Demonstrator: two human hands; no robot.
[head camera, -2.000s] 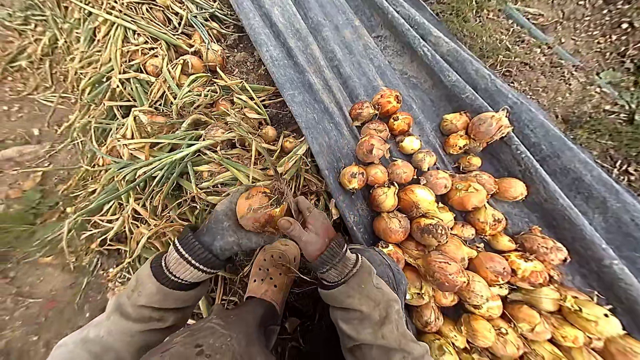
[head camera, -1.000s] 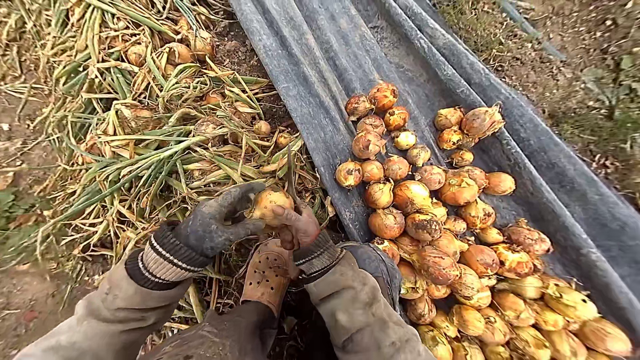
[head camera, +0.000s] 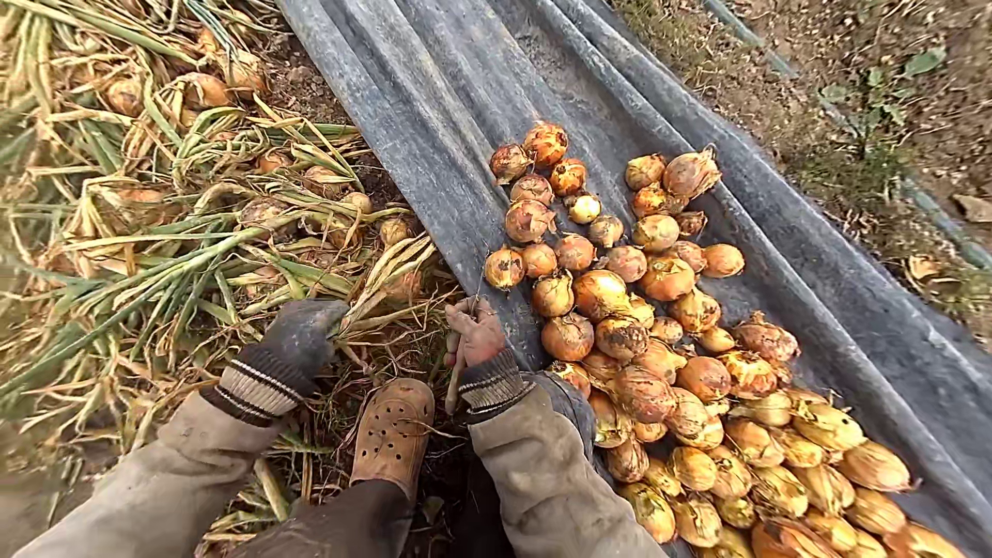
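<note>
My left hand (head camera: 304, 335), in a dark glove, is closed around dry onion tops (head camera: 387, 291) at the edge of the pile of pulled onions. My right hand (head camera: 478, 332), its fingers bare, is closed on a thin tool with a wooden-looking handle (head camera: 456, 380); the tool's kind is unclear. It is beside the near-left edge of the dark sheet (head camera: 434, 155). Many onions (head camera: 643, 393) with trimmed tops lie on that sheet, right of my right hand. Untrimmed onions (head camera: 205, 91) lie among leaves and stalks at the left.
A brown perforated clog (head camera: 393, 434) stands on the soil between my hands. The sheet has raised folds along its right side. Beyond it are soil, weeds (head camera: 872, 97) and a thin bluish strip (head camera: 942, 221) on the ground.
My hands held an onion together a second ago; now they are apart and that onion is in neither. The left has taken hold of dry tops. The view has shifted somewhat.
</note>
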